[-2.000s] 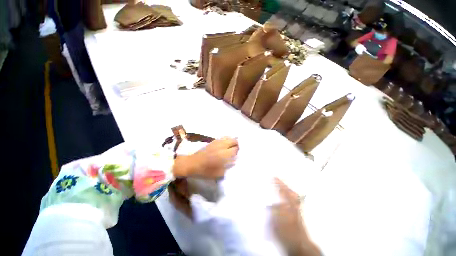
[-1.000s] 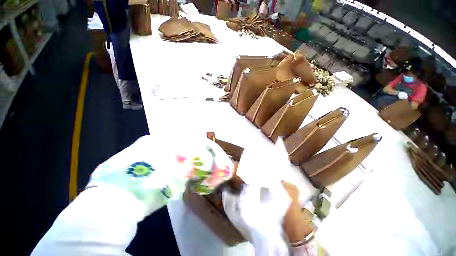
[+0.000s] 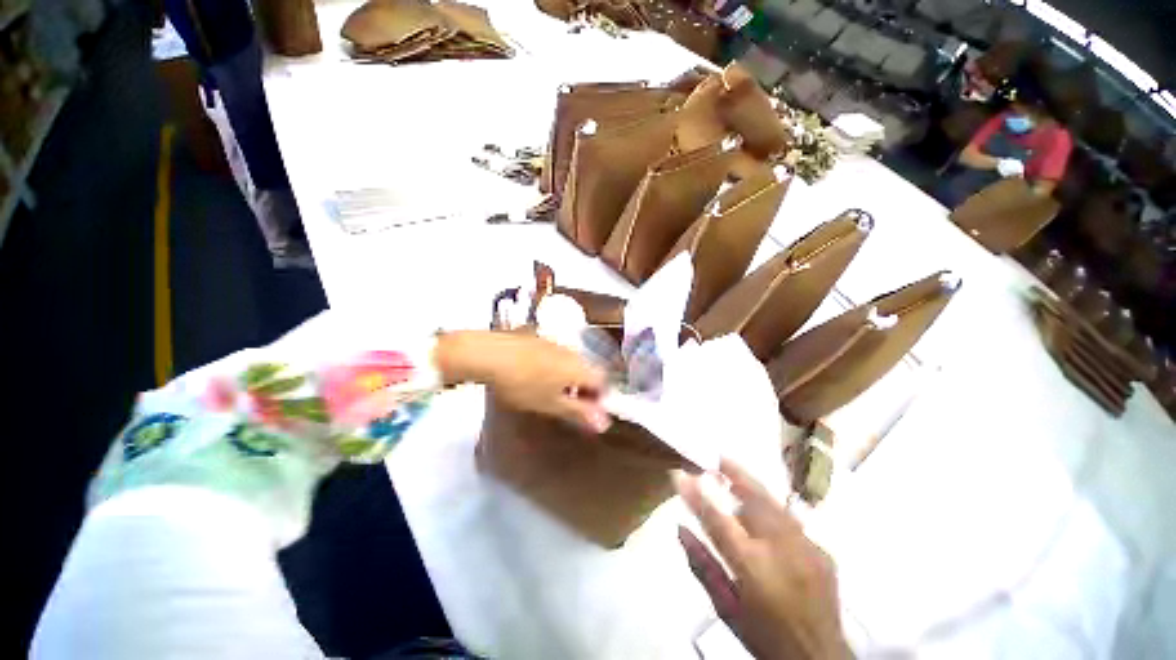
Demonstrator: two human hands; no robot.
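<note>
A brown handbag (image 3: pixel 568 477) stands at the near table edge with its mouth open upward. White tissue paper (image 3: pixel 660 322) sticks up out of the mouth and spreads over its right side. My left hand (image 3: pixel 526 377) lies over the bag's near rim, its fingertips at the rim and the paper; the inside of the bag below it is hidden. My right hand (image 3: pixel 761 554) is at the bag's right end, thumb and fingers apart, fingertips touching the rim and paper edge. Whether either hand pinches the paper is unclear.
A row of upright brown bags (image 3: pixel 825 290) stands just beyond. A small khaki bundle (image 3: pixel 813 462) lies right of the bag. Flat brown bags (image 3: pixel 426 31) lie at the far left. A person (image 3: pixel 1019 148) sits across the table.
My left hand has come out from low at the bag mouth to the rim. The bag now stands more upright, its paper gathered in the mouth. My right hand has opened and let the paper bunch go.
</note>
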